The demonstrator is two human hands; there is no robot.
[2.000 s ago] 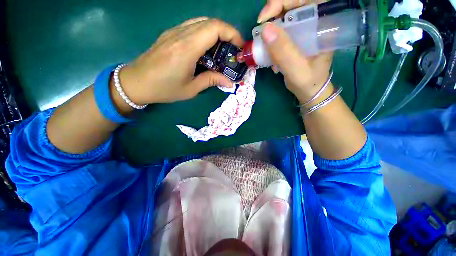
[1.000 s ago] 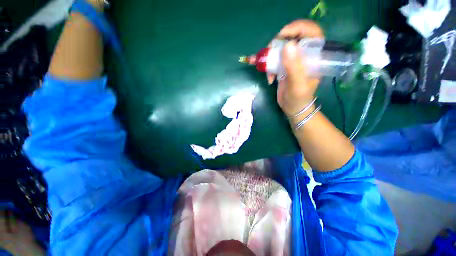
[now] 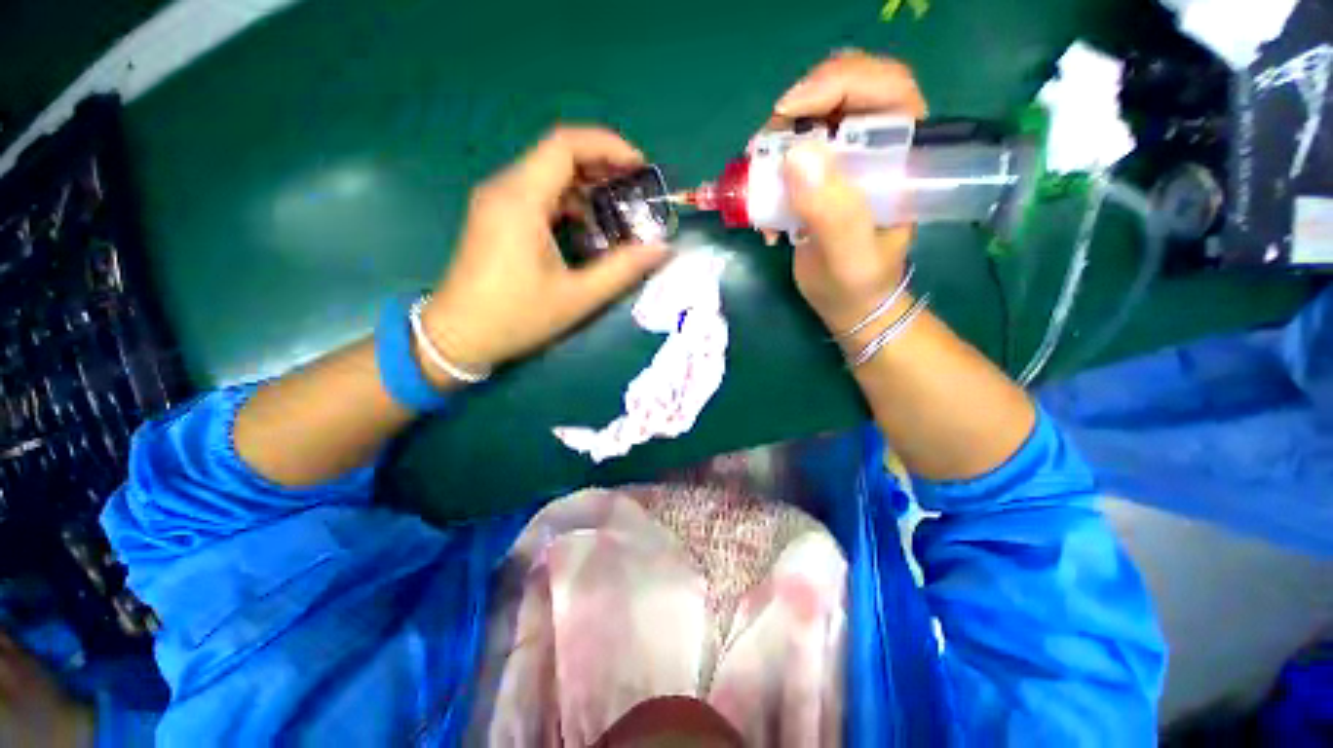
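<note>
My left hand (image 3: 534, 256) grips a small dark watch housing (image 3: 632, 209) by its edges, its shiny open side facing right. My right hand (image 3: 848, 197) is closed round the clear-white glue syringe (image 3: 958, 181). Its red needle hub (image 3: 733, 193) points left. The dispensing needle (image 3: 684, 197) reaches the housing's right edge; blur hides whether it touches. A crumpled white wipe (image 3: 680, 363) with reddish marks lies on the green mat just below the housing.
A black gridded parts tray (image 3: 73, 307) stands at the left. At the right are a white tissue (image 3: 1089, 110), a clear air hose (image 3: 1079, 278) and a black glue dispenser (image 3: 1284, 146). A second tissue (image 3: 1243, 22) and a yellow-green scrap (image 3: 905, 8) show at the top.
My left hand was off at the upper left a second ago and is back over the mat with a housing. The syringe has shifted slightly left and its tip now meets the housing.
</note>
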